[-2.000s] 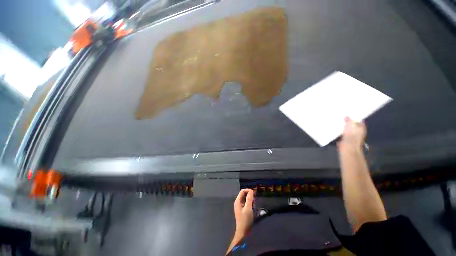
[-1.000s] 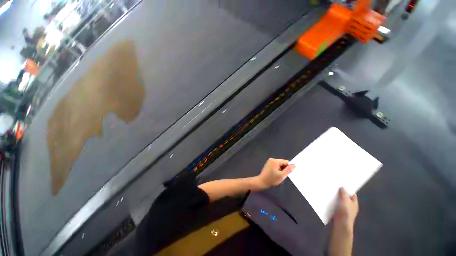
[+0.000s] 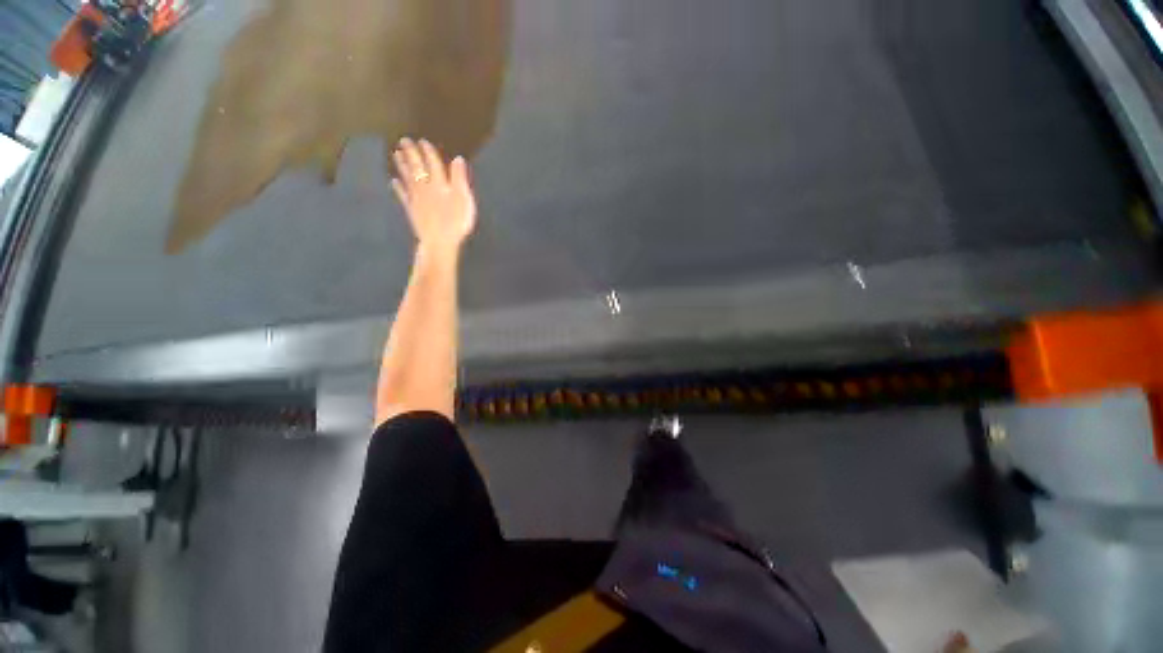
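Observation:
A large brown leather hide (image 3: 364, 70) lies on the dark grey cutting bed (image 3: 714, 153), cut off by the top edge of the view. My left hand (image 3: 436, 198) is stretched over the bed at the hide's lower notched edge, palm down with fingers spread, holding nothing. I cannot tell if it touches the hide. A white sheet (image 3: 937, 600) is low at the right, partly cut off by the bottom edge. My right hand (image 3: 957, 642) shows only as a fingertip or so on the sheet at the picture's bottom edge; the rest is out of view.
The grey bed edge rail (image 3: 548, 319) runs across in front of me, with a cable chain (image 3: 714, 393) below it. An orange end cover (image 3: 1090, 351) is at the right, another (image 3: 26, 411) at the far left. Grey floor shows below.
My left hand has let go of the white sheet and reached out over the bed to the hide. The sheet is now lower right with my right hand. The view has swung back left to the bed.

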